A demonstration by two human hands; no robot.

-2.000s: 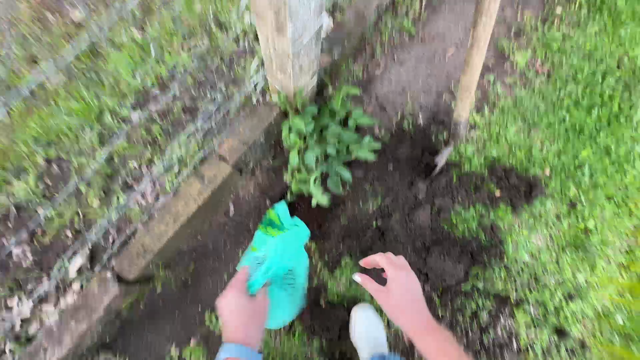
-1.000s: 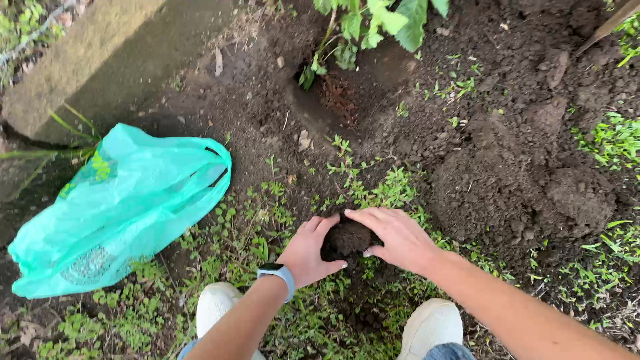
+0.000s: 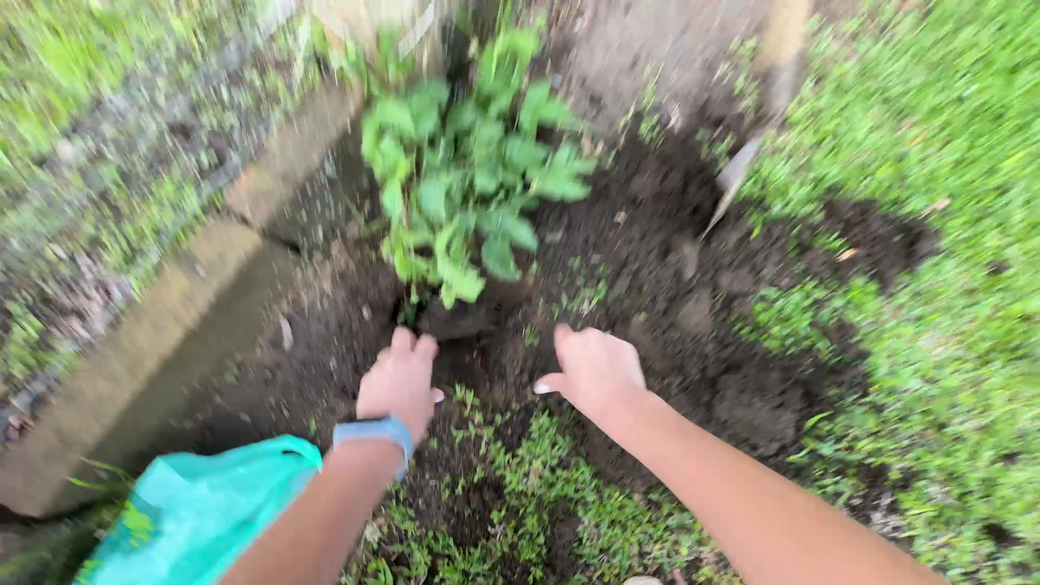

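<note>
A leafy green plant [image 3: 471,171] stands beside the base of a post, above a dark hole in the soil [image 3: 463,317]. At the hole's near left edge is my left hand [image 3: 400,380], with a light-blue watch band [image 3: 374,435] on the wrist; its fingers are curled a little and nothing shows in them. My right hand [image 3: 597,366] hovers at the hole's right side, thumb apart from the fingers, holding nothing. Between the hands and the plant, a dark clump seems to lie in the hole, blurred. A teal plastic bag [image 3: 203,512] lies at the lower left, partly behind my left forearm.
A concrete edging [image 3: 162,325] runs diagonally along the left, by a wire fence. The post [image 3: 390,32] rises behind the plant. At the upper right, a spade blade [image 3: 738,175] with a wooden handle stands in loose dark soil [image 3: 756,398]. Grass [image 3: 959,325] borders the right.
Both hands have moved forward to the hole and come apart; one second ago they were cupped around a clump of soil. Two seconds ago my left hand held the teal bag, which now lies on the ground.
</note>
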